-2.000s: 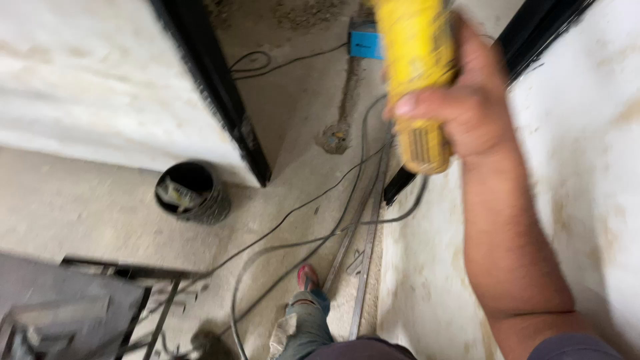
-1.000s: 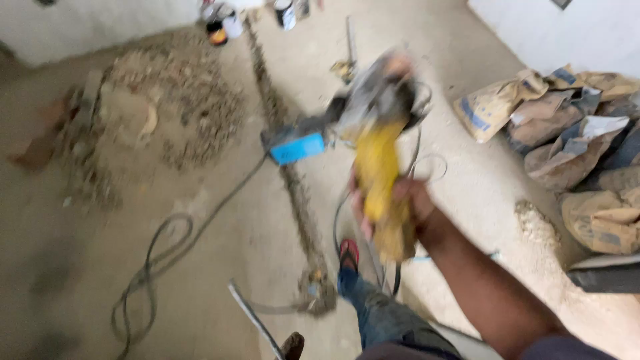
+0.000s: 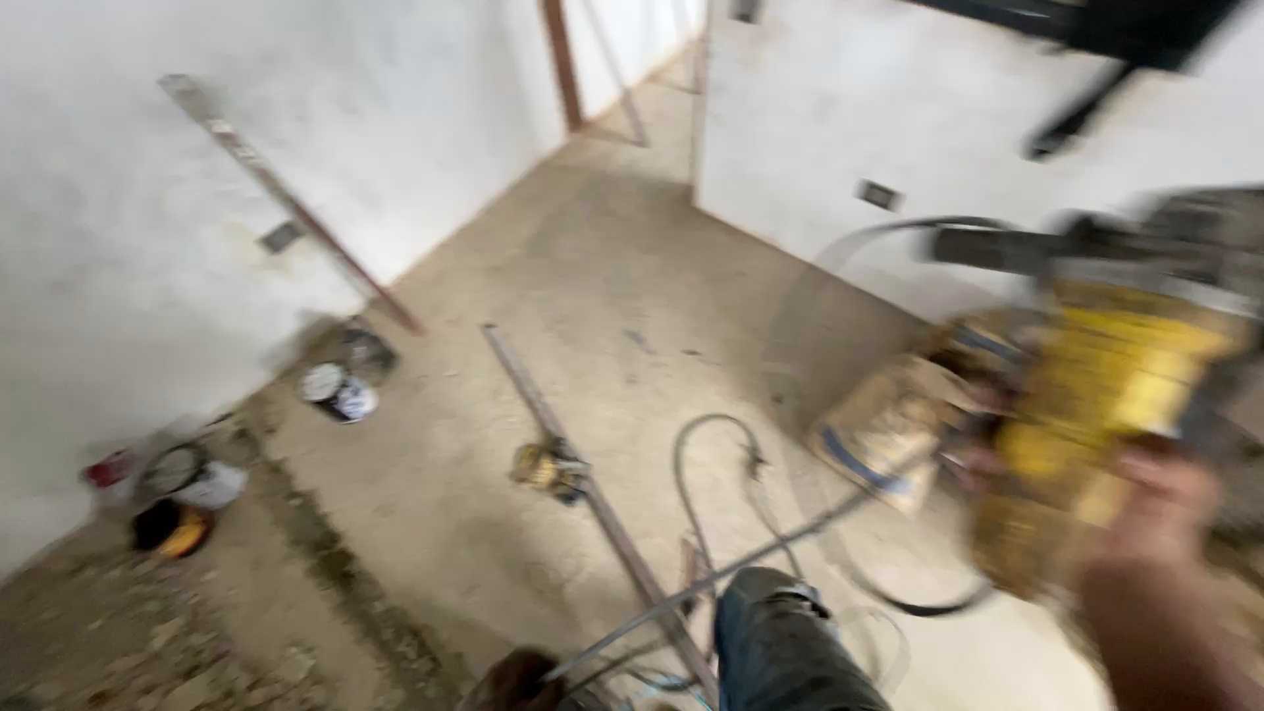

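My right hand [image 3: 1165, 504] is wrapped around the body of a yellow angle grinder [image 3: 1116, 385], at the right of the view; its dark head points up and right, with a side handle reaching left. The grinder is blurred and its disc cannot be made out. At the bottom edge, my left hand [image 3: 518, 681], dark and partly cut off, is closed on the end of a thin grey rod [image 3: 731, 568]. The rod slants up and right past my jeans-clad knee [image 3: 790, 642] toward the grinder. A black cable [image 3: 918, 607] curves below the grinder.
A long metal bar [image 3: 612, 523] lies on the floor beside a small yellow-and-black object [image 3: 538, 469]. Paper sacks [image 3: 889, 425] lie at right. Paint cans [image 3: 336, 390] stand by the left wall, near a leaning strip [image 3: 286, 197]. Rubble [image 3: 197, 632] and a floor channel [image 3: 336, 563] are lower left.
The view has swung from a doorway, past the rubble and sacks, to a wall corner. The grinder stays in my right hand and now sits farther right in view.
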